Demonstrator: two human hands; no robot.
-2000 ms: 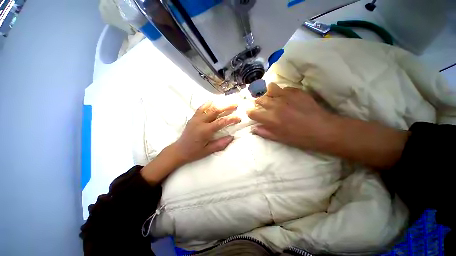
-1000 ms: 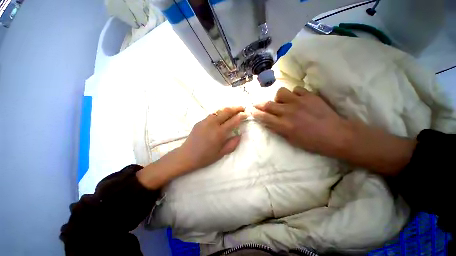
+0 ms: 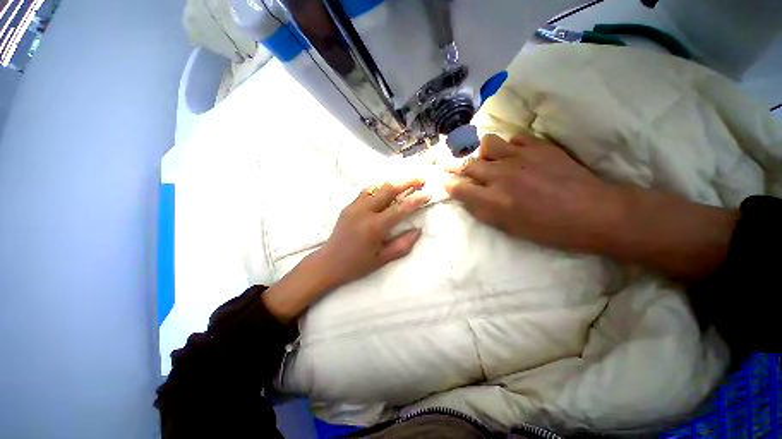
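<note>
A cream padded jacket [image 3: 412,334] lies over the machine bed and down towards my lap. My left hand [image 3: 364,231] lies on it, fingers spread and flat, just in front of the needle area. My right hand [image 3: 532,189] rests on the jacket to the right of the needle area, fingers bent, with fabric at its fingertips. The sewing machine head [image 3: 377,69] stands over the fabric. Its presser foot [image 3: 416,147] is close beyond my fingertips. Strong lamp glare hides the needle point and the stitching there.
Dark green-handled snips [image 3: 634,34] lie behind the jacket at the upper right, partly covered. Blue lattice crates [image 3: 737,399] show below the jacket. A pale blue-grey surface [image 3: 77,223] fills the left side. More cream fabric [image 3: 210,30] hangs behind the machine head.
Both hands have moved slightly in the picture, staying by the needle area. The left hand's fingers are more spread than one second ago. The view has shifted, and the snips show less.
</note>
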